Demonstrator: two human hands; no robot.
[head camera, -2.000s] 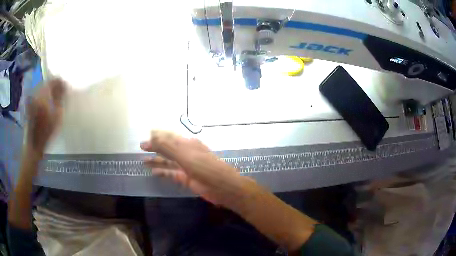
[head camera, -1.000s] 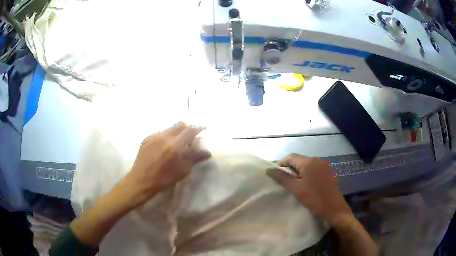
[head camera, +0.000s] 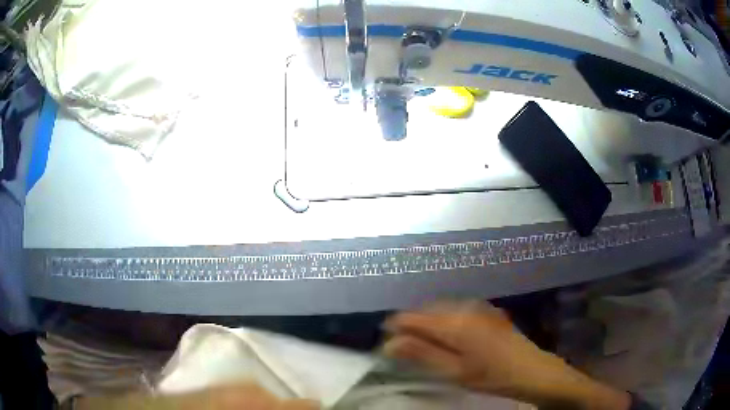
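Note:
A white cloth panel lies folded and draped below the table's front edge, over the lap. My right hand is at the cloth's right end, below the edge. It is motion-blurred, and whether its fingers grip the cloth does not show. My left hand is at the bottom of the picture, mostly cut off and blurred, by the cloth's lower left. Its fingers cannot be made out. The white Jack sewing machine head stands above the table, with a grey-blue cylinder beside the glaring needle area.
A crumpled white cloth pile lies at the table's far left. A black smartphone lies right of the needle, with yellow-handled snips behind. A small case with red bits is at the right. A grey measuring scale runs along the front edge.
The cloth held over the table's front edge a second ago is now down in the lap. Both hands have moved down off the tabletop with it, uncovering the scale.

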